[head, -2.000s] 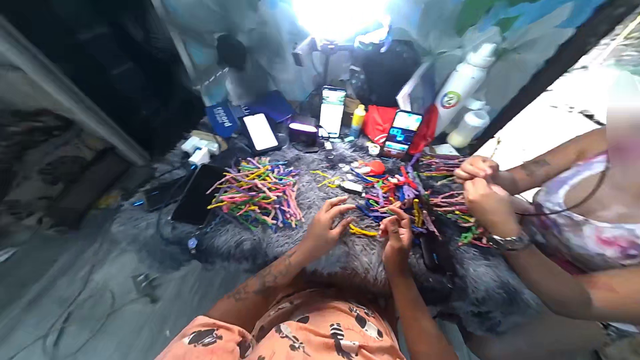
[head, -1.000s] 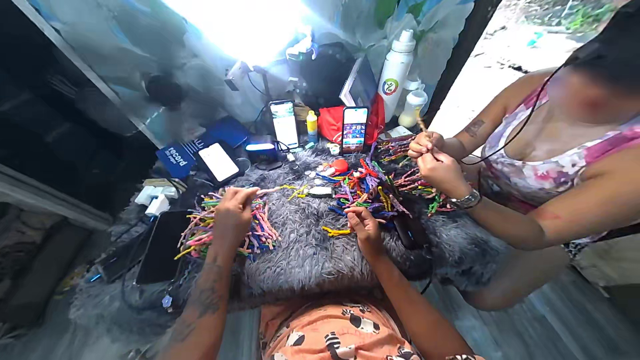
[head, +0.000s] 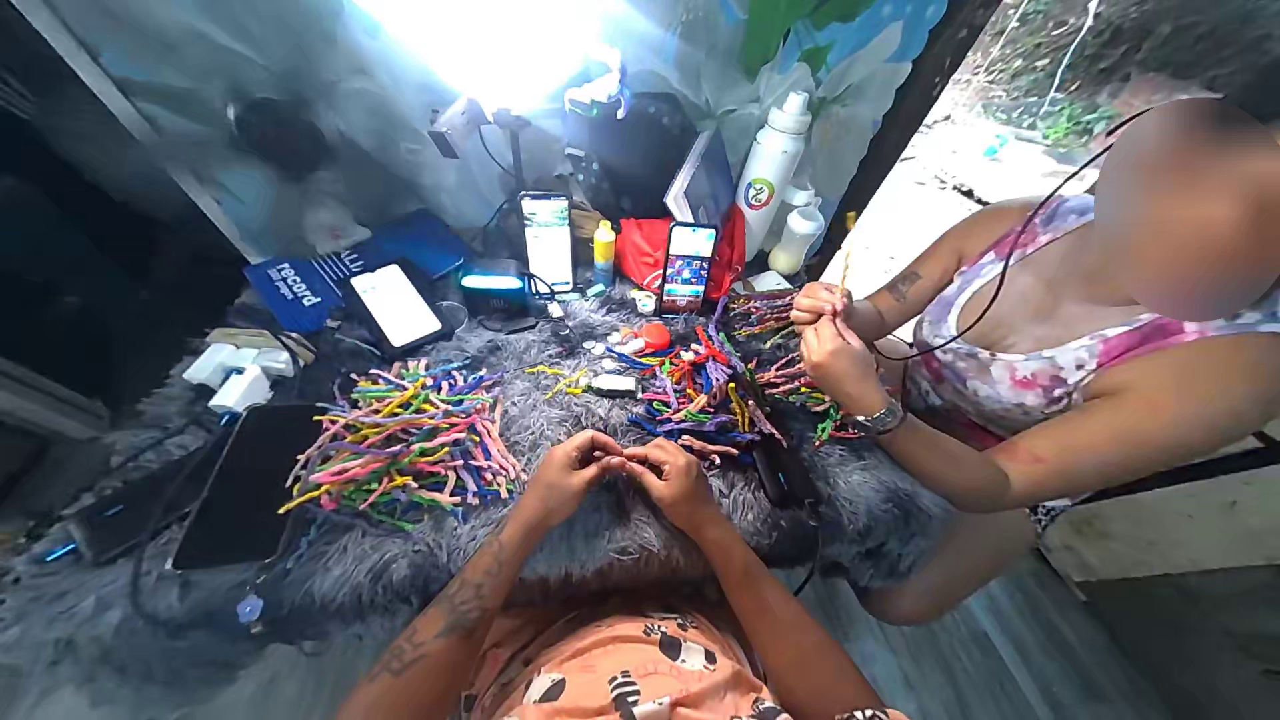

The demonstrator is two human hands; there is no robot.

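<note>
My left hand (head: 572, 478) and my right hand (head: 672, 482) meet fingertip to fingertip above the grey fur cover (head: 560, 420), thumbs and forefingers pinched together. Whatever may be between them is too small to make out. To the left of my hands lies a large heap of multicoloured twisted fuzzy strands (head: 410, 440). A second pile of strands (head: 700, 385), red, blue and purple among them, spreads just beyond my right hand. Near it are a small white-and-black item (head: 612, 384) and a few yellow strands (head: 560, 380).
A person (head: 1050, 350) at the right holds a yellowish strand (head: 848, 260) over more strands (head: 765, 312). Phones (head: 688, 268) stand at the back, beside a yellow bottle (head: 603, 255), a red bag (head: 640, 255) and a white bottle (head: 775, 165). A black tablet-like device (head: 245, 485) lies left.
My left hand has moved right, away from the left heap, and now meets my right hand. One second ago the two were apart, the left hand at that heap.
</note>
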